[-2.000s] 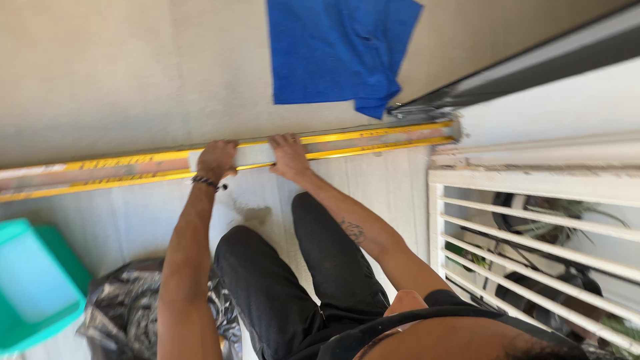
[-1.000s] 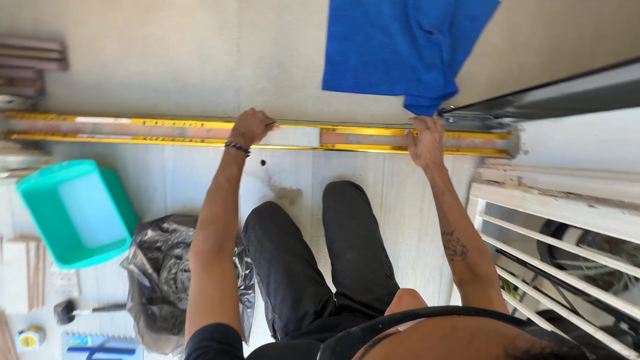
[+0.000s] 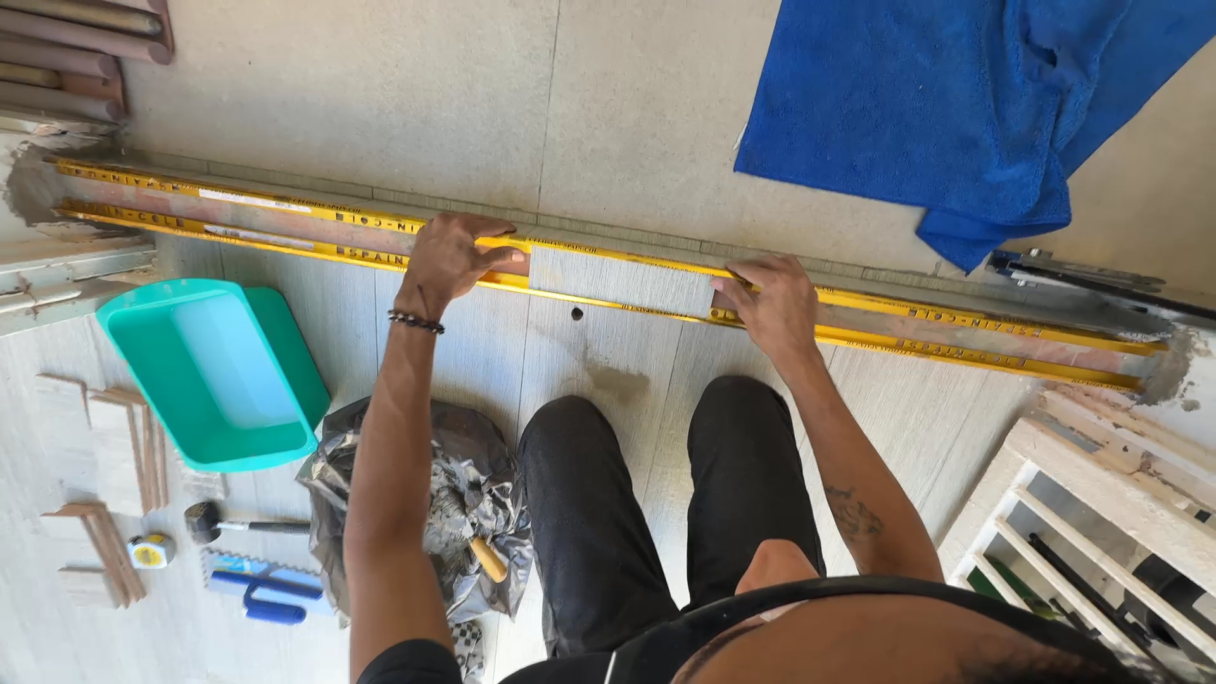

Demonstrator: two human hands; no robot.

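Observation:
Two long yellow trim strips with printed lettering run side by side across a doorway threshold, spanning from one wall to the other. Between them, near the middle, lies a short grey wood-look tile piece. My left hand grasps the strips just left of this piece, thumb pointing right. At the piece's right end, my right hand has its fingers curled over the far strip and its thumb close by. Reddish-brown base shows between the strips beyond both hands. The undersides of my fingers are hidden.
A blue cloth lies beyond the strips at right. Nearer, at left, are a teal tub of whitish liquid, a black plastic bag with a wooden handle in it, a mallet, a notched trowel, a tape measure and tile offcuts.
My right hand has moved left along the strips, from well right of the tile piece to its right end. My left hand remains left of the piece. The view has shifted.

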